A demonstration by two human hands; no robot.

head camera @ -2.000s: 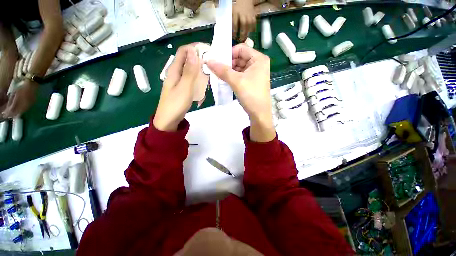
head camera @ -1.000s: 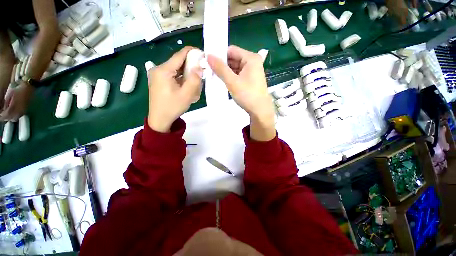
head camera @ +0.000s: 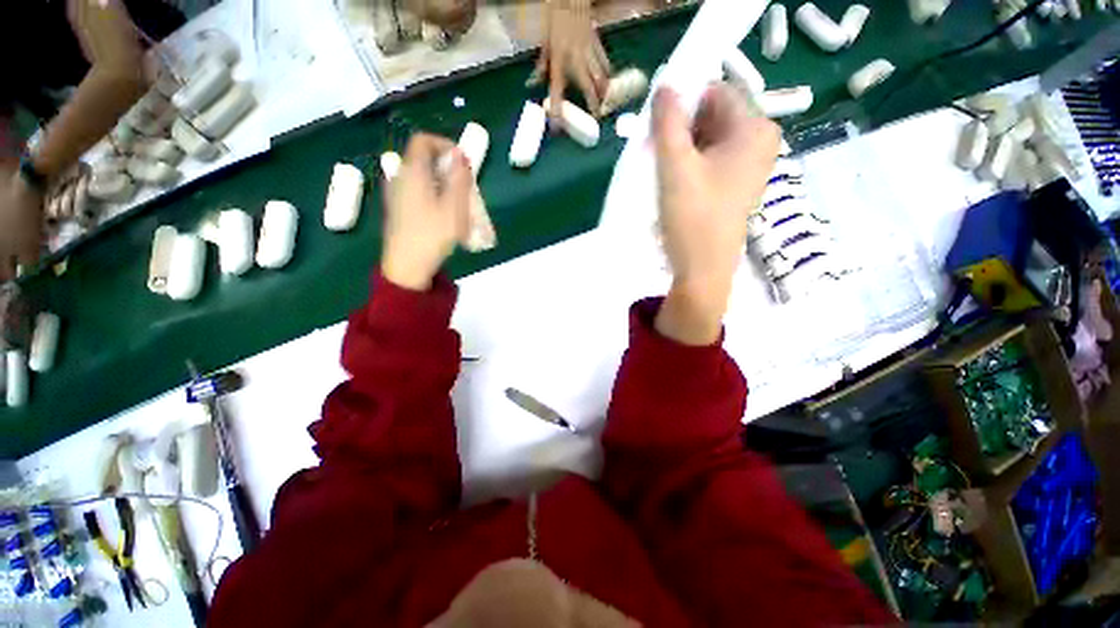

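My right hand (head camera: 710, 184) is raised over the belt's near edge, fingers closed on a long white label strip (head camera: 633, 172) that slants from the top edge down to the left of the hand. My left hand (head camera: 424, 215) is blurred over the green conveyor belt (head camera: 307, 276), fingers bent. A pale piece shows at its right side; I cannot tell whether it is a held housing or fingers. White housings lie close by on the belt, one (head camera: 473, 144) just above the hand, another (head camera: 344, 196) to its left. A grey pointed blade (head camera: 538, 407) lies on the white bench.
Another person's hand (head camera: 571, 61) touches housings across the belt; another person's arm is at upper left. Housings with dark gaps (head camera: 792, 227) stand in a clear tray at right. A hammer-like tool (head camera: 221, 429) and pliers (head camera: 119, 546) lie left. Blue box (head camera: 992, 252) and parts boxes are right.
My hands have moved apart from the shared hold at the strip. The right went right with the strip, now slanted; the left went slightly left. Another person's hand has reached onto the belt.
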